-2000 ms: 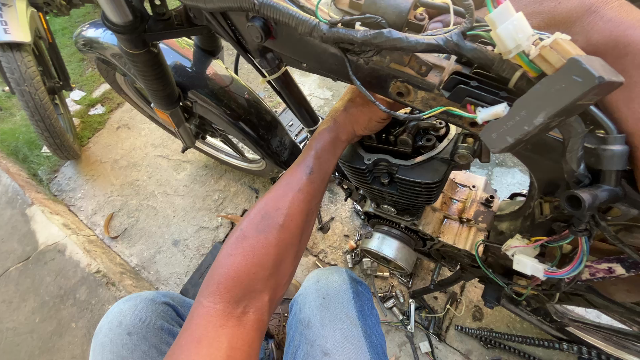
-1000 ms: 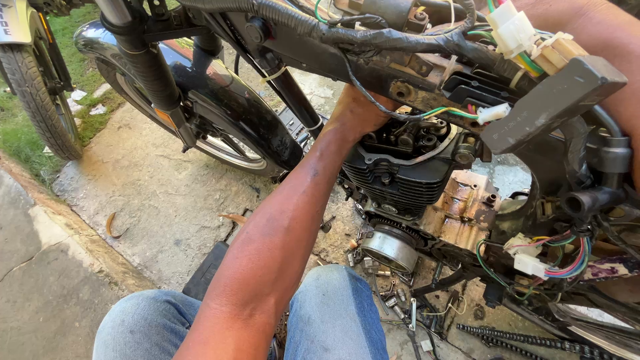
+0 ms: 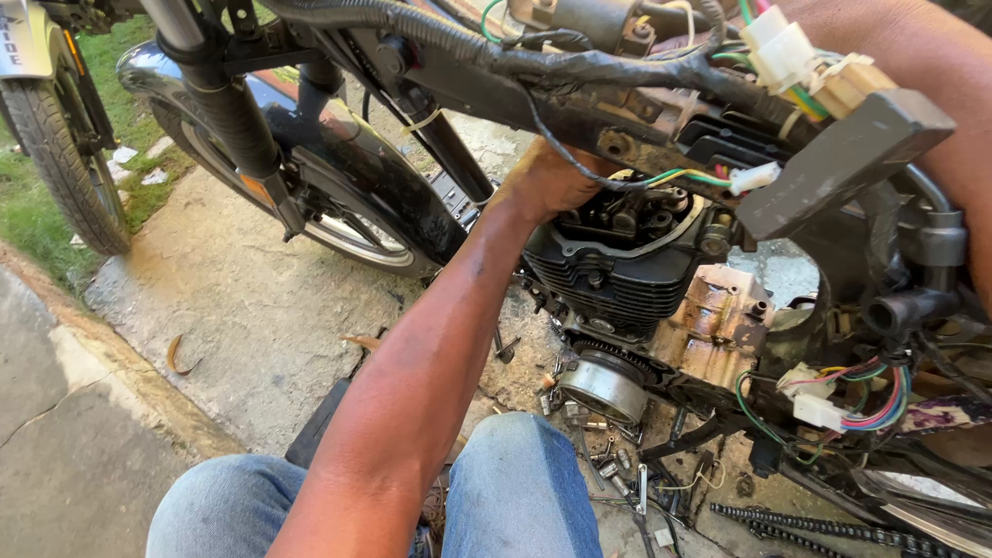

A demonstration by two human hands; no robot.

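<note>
My left hand [image 3: 554, 182] reaches beneath the motorcycle's frame tube to the left side of the opened cylinder head [image 3: 628, 221]. Its fingertips are hidden, so I cannot tell what they hold. Valve-train parts show inside the head, above the black finned cylinder [image 3: 608, 283]. Below sits a round metal rotor or flywheel housing [image 3: 603, 387]. My right arm enters at the upper right, behind the wiring and a black rectangular part [image 3: 845, 163]; the right hand is out of sight behind the frame.
White wiring connectors [image 3: 818, 412] hang at the right. Small sockets, fasteners and a wrench [image 3: 642, 488] lie on the ground by a drive chain [image 3: 821, 523]. The black front fender [image 3: 349, 170] is at the left, with another motorcycle's tire [image 3: 66, 155] beyond it.
My left forearm and wrist have shifted slightly, while the left hand stays by the cylinder head. More of the back of that hand shows below the frame than a second ago.
</note>
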